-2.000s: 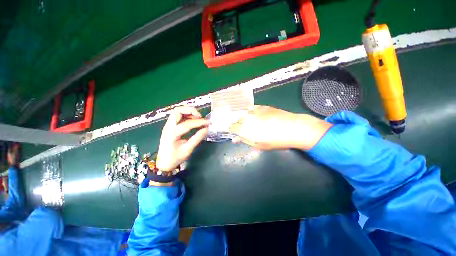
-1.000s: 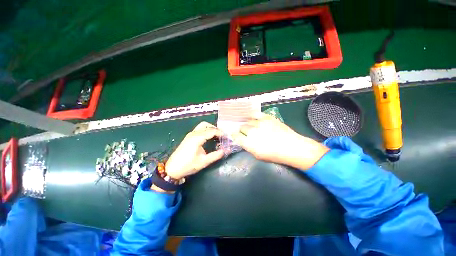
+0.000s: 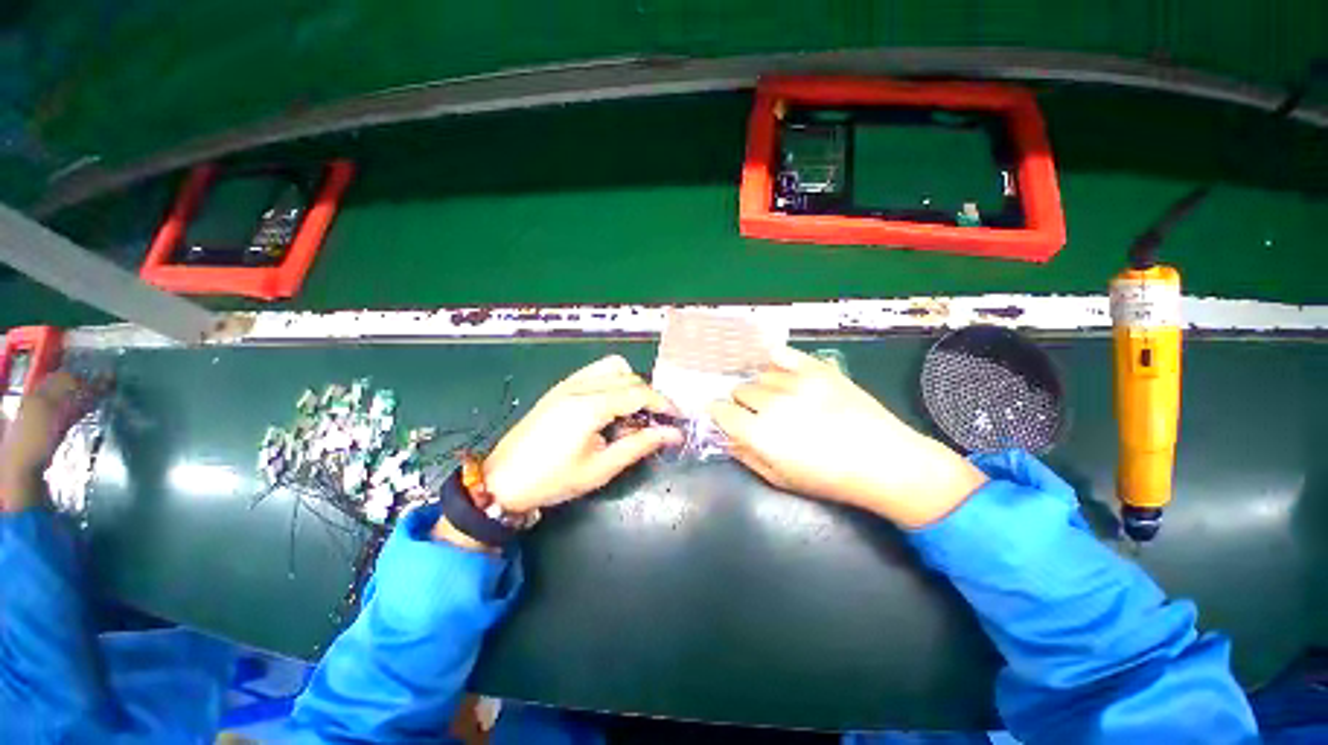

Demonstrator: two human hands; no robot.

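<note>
A pale pinkish striped sheet (image 3: pixel 714 349) lies at the bench edge by the white rail, in front of me. My right hand (image 3: pixel 816 437) rests on its lower right part, fingertips pressing it. My left hand (image 3: pixel 580 444) is at its lower left, thumb and forefinger close together over something small and dark that I cannot make out. A shiny, crinkled clear piece (image 3: pixel 699 437) shows between the hands, under the sheet's near end.
Loose wired white-green components (image 3: pixel 350 448) lie left. A round dark screw dish (image 3: pixel 995 390) and a yellow electric screwdriver (image 3: pixel 1148 400) are right. Red fixtures with tablets (image 3: pixel 903 236) (image 3: pixel 233 280) sit beyond the rail (image 3: pixel 554 319). Another person's hand (image 3: pixel 41 429) is far left.
The view has shifted, so the bench appears straighter. My hands stay at the sheet, the left fingertips now closer to its near end. Another person's hand has come in at far left.
</note>
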